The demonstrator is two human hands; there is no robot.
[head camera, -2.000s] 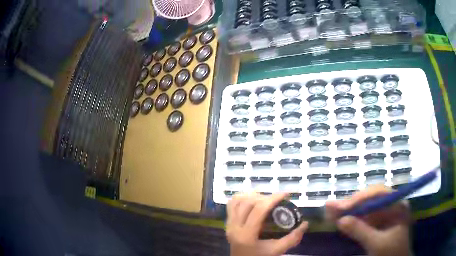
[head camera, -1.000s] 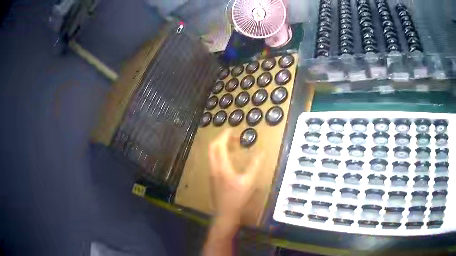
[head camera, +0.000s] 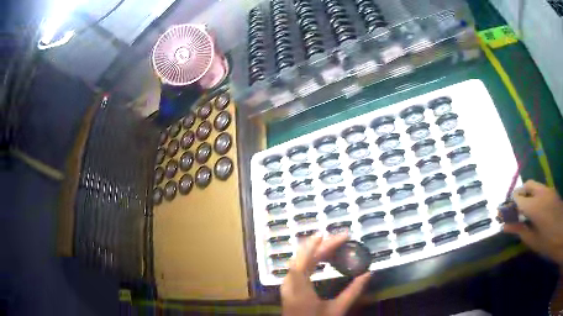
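Observation:
My left hand [head camera: 302, 287] holds a round dark speaker driver [head camera: 352, 258] between thumb and fingers, over the front edge of the white parts tray [head camera: 494, 133]. My right hand [head camera: 543, 216] is at the right edge, partly cut off. It is closed on a short dark piece, apparently the test probe [head camera: 508, 212], with a red wire rising from it; most of the probe is hidden. The white tray holds rows of drivers standing on edge. The cardboard sheet [head camera: 200, 241] at left bears rows of drivers in its far part.
Clear blister trays [head camera: 352, 68] with dark parts stand behind the white tray. A pink fan [head camera: 183, 55] stands at the back left. A stack of packed trays [head camera: 111, 191] is at the far left. Yellow tape [head camera: 515, 105] edges the green mat at right.
The lone driver in front of the rows on the cardboard is gone. My left hand has moved from the cardboard to the white tray's front and now holds a driver. My right hand has come into view.

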